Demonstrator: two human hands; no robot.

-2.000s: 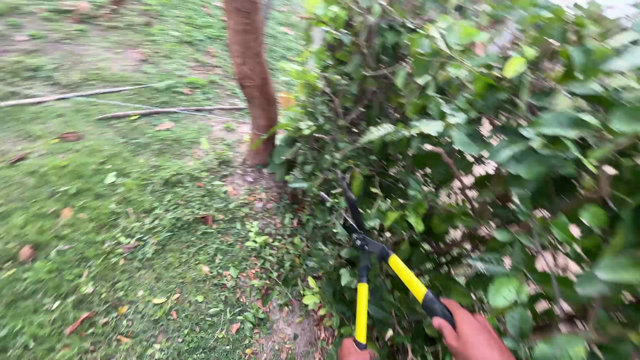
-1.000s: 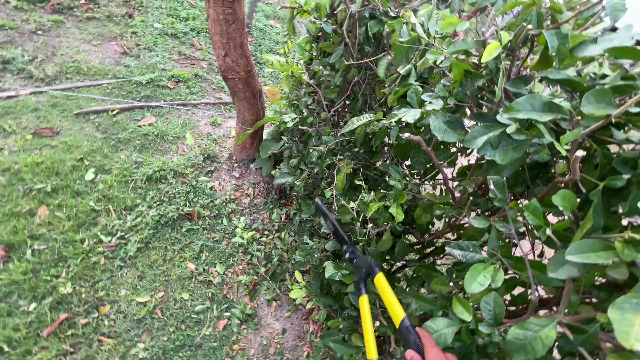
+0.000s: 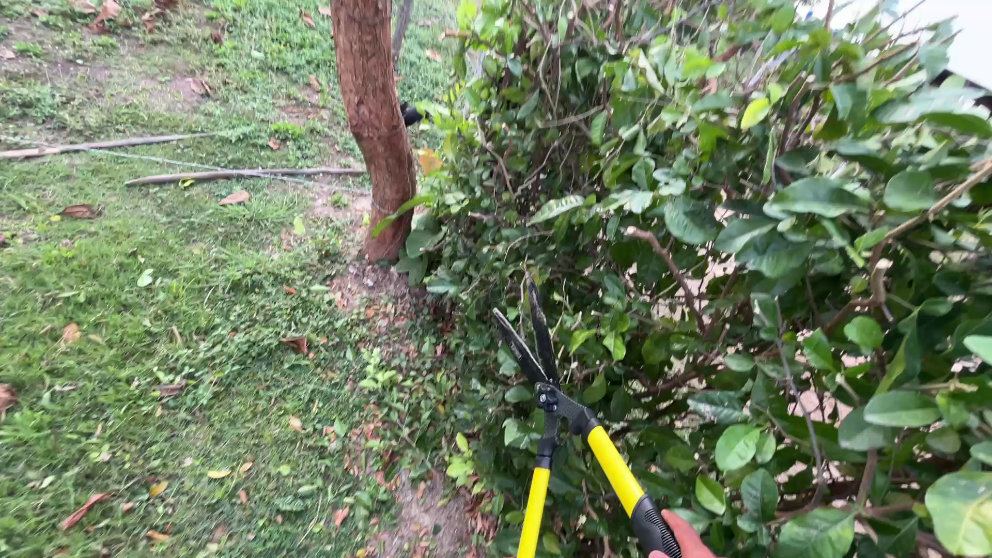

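Observation:
A pair of hedge shears [image 3: 547, 397] with black blades and yellow handles reaches up from the bottom edge. Its blades are spread in a narrow V against the lower left side of a leafy green hedge [image 3: 666, 217]. My right hand [image 3: 683, 539] is closed around the black ribbed grip of the right handle, only partly visible at the lower edge. The left handle runs out of the frame at the bottom, and my left hand is out of sight.
A brown tree trunk [image 3: 372, 132] stands at the hedge's left end. Two long sticks [image 3: 240, 175] and a thin cord lie on the grass [image 3: 194, 372]. Dry leaves are scattered there. A pale surface [image 3: 942, 35] shows at the top right, behind the hedge.
The shear blades, together one second ago, are now apart. My left hand, seen on the left handle two seconds ago, is outside the view.

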